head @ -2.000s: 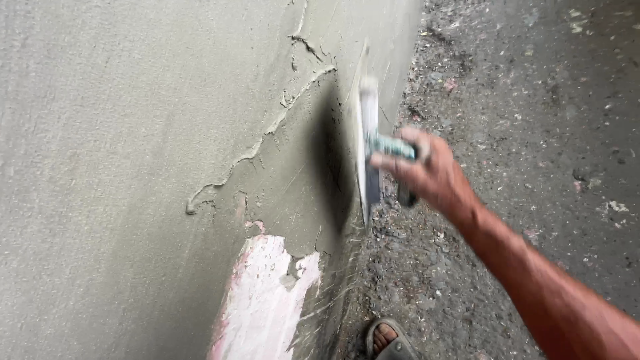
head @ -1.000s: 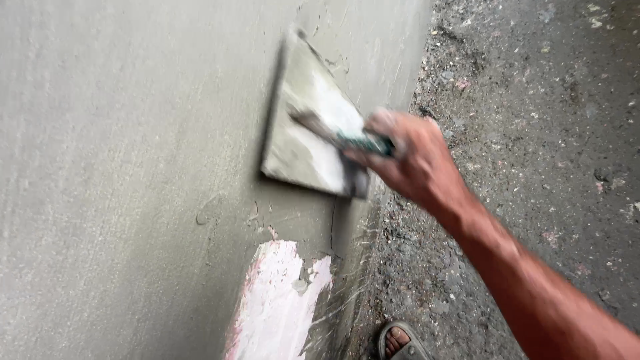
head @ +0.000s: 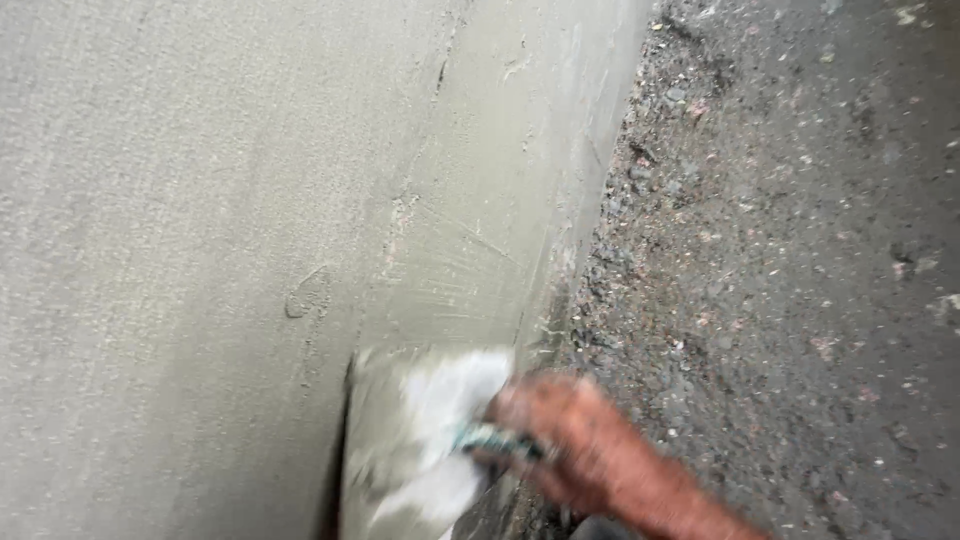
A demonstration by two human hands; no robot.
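My right hand [head: 562,435] is closed around the green handle of a plasterer's finishing trowel [head: 420,427], low in the view. The trowel's flat blade, smeared with grey mortar and shiny in places, lies over the lower part of the wall. Around and above it spreads wet grey cement plaster [head: 465,285], with fine streaks, a thin crack line and small rough spots. Motion blurs the hand and the handle. My left hand is out of view.
Rough ground [head: 787,262] strewn with small stones and mortar crumbs runs along the wall's foot on the right. The plastered wall [head: 187,187] fills the left side. A dark grey bit of footwear [head: 604,528] shows at the bottom edge.
My right hand has moved the trowel down along the wall. The ragged plaster ridge seen two seconds ago is smoothed away. The pale pink-white patch seen earlier is no longer visible.
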